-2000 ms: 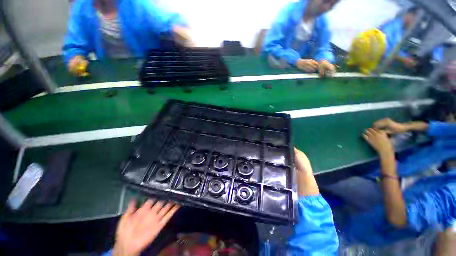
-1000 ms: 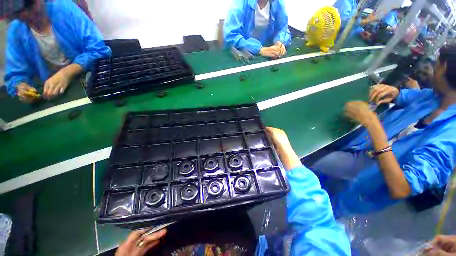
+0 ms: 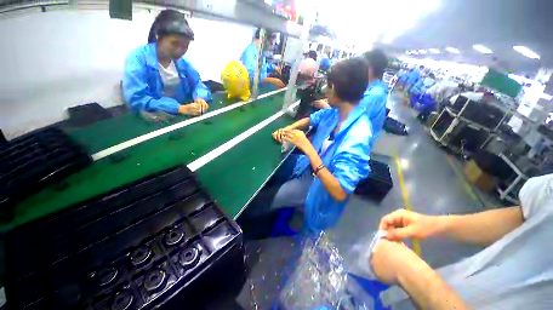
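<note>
A glossy black blister tray [image 3: 124, 230] lies at the lower left on the green bench, on top of a thick black edge that looks like more trays. Several round black parts [image 3: 155, 279] sit in its front pockets; the back rows hold none that I can see. The tray's left side and front are cut off by the picture's edge. Neither my left hand nor my right hand is in view.
Another tray stack [image 3: 42, 158] is across the belt at left. Workers in blue sit opposite and at right. A person's bare hands [image 3: 397, 242] hold something whitish at lower right. Clear plastic bags [image 3: 321, 275], a yellow fan [image 3: 235, 80], a black crate [image 3: 375, 180] and racks [image 3: 473, 124] also show.
The view has swung right, showing the aisle and the person at lower right. The tray now appears at lower left, and both my hands have left the picture.
</note>
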